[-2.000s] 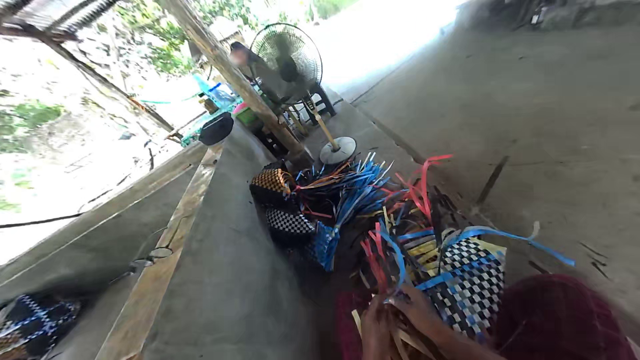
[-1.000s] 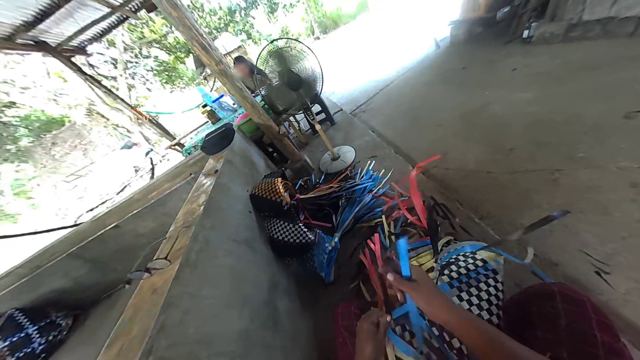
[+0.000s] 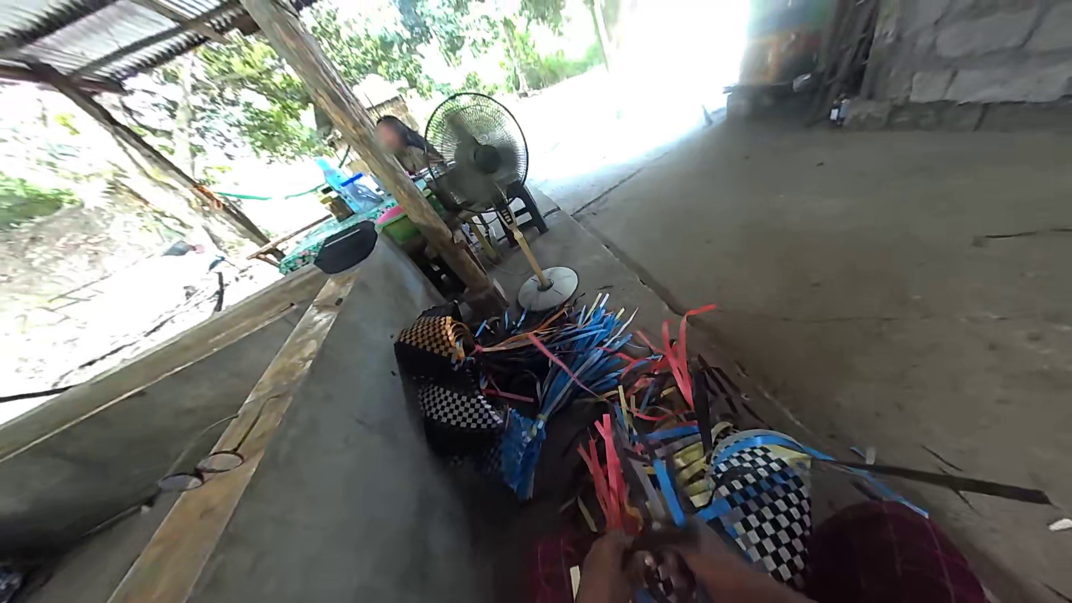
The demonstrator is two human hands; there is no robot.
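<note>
At the bottom of the head view, my left hand (image 3: 605, 565) and my right hand (image 3: 678, 559) are close together at the near ends of plastic strips. Blur and the frame's lower edge hide the fingers, so their exact grip does not show. Red strips (image 3: 614, 477) stand up just beyond them. A black-and-white checkered woven piece (image 3: 764, 502), with blue bands, lies right of my hands against my knee. Farther off lie a heap of loose blue strips (image 3: 586, 343), a black-and-white checkered roll (image 3: 458, 408) and an orange-and-black one (image 3: 431, 335).
A low concrete wall (image 3: 335, 435) with a wooden plank (image 3: 243, 469) runs along the left; eyeglasses (image 3: 219, 461) rest on it. A pedestal fan (image 3: 486, 157) stands beyond the heap near a wooden post (image 3: 368, 126). A person (image 3: 406, 144) is behind them. Concrete floor (image 3: 879, 293) extends right.
My right hand, raised with a blue strip one second ago, is now lower and beside my left. A dark strip that was tilted up at the right now lies lower.
</note>
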